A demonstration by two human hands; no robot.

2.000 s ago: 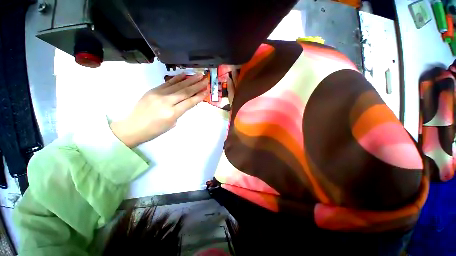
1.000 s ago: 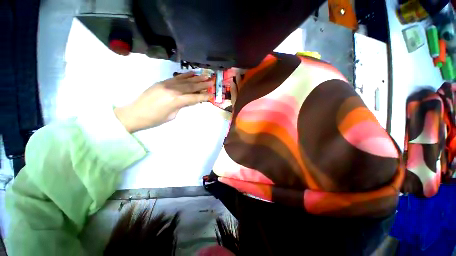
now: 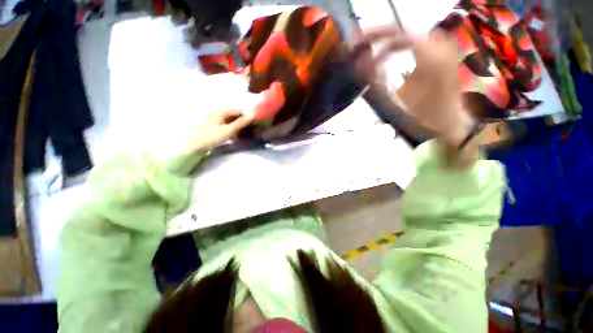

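Observation:
The bag (image 3: pixel 296 58), with a brown, orange and pink swirl print, lies on the white plate under the machine head (image 3: pixel 214 19). A printed corner of it (image 3: pixel 218 63) reaches left below the head. My left hand (image 3: pixel 218 130) pinches the bag's lower left edge between thumb and fingers. My right hand (image 3: pixel 426 84) is raised to the right of the bag and strongly blurred. A black webbing strap (image 3: pixel 390 114) runs from the bag's right side below this hand; whether the fingers grip it cannot be told.
More printed bags (image 3: pixel 497 58) lie in a heap on the white side table at right. Black straps (image 3: pixel 55 84) hang in a bundle at left. Blue bins (image 3: pixel 520 188) stand at lower right. The table's front edge crosses before my body, with yellow-black floor tape beyond it.
The view has moved back and shows more of the workshop. My left hand has left the needle area for the bag's near edge. My right hand has come into view.

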